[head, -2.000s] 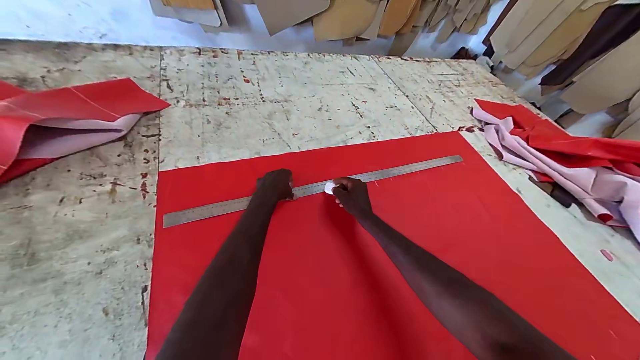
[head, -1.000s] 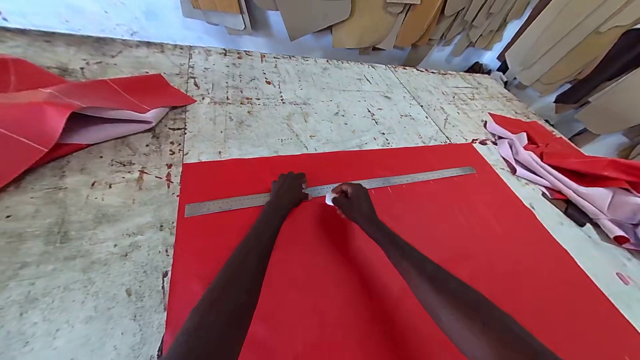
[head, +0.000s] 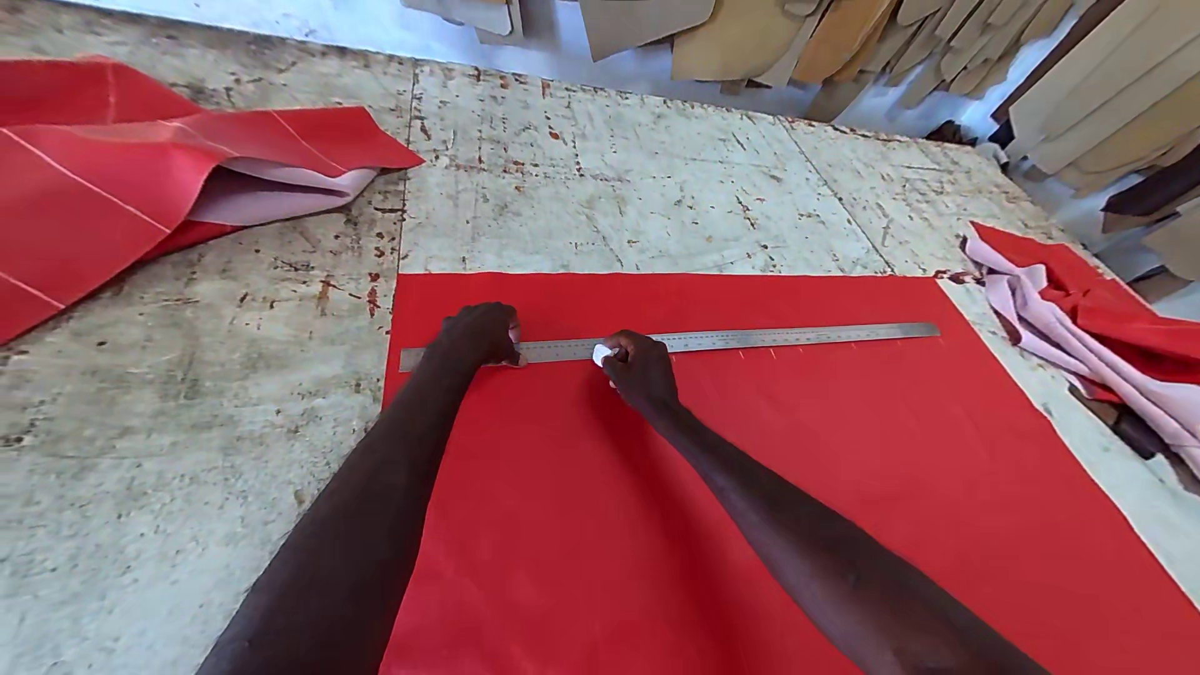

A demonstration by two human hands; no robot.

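A sheet of red material [head: 825,450] lies on the worktable, with a long steel ruler [head: 806,336] across its upper part. My left hand [head: 483,336] presses on the ruler near its left end, its thumb at the lower edge. In my right hand [head: 645,370] is a small white piece of chalk [head: 603,354], pinched between the fingers against the ruler's lower edge. Several short pale marks [head: 773,353] show on the red material just below the ruler, right of my right hand. Both forearms reach over the sheet from below.
Folded red material with a pale backing and white lines [head: 94,178] lies at the left. More crumpled red material [head: 1078,291] rests at the right edge of the worn worktable [head: 600,187]. Tan pattern pieces [head: 741,42] hang along the wall behind and at the right.
The view has shifted somewhat. The ruler now lies closer to level in the view. Both hands stay at the ruler, with the chalk still in my right hand.
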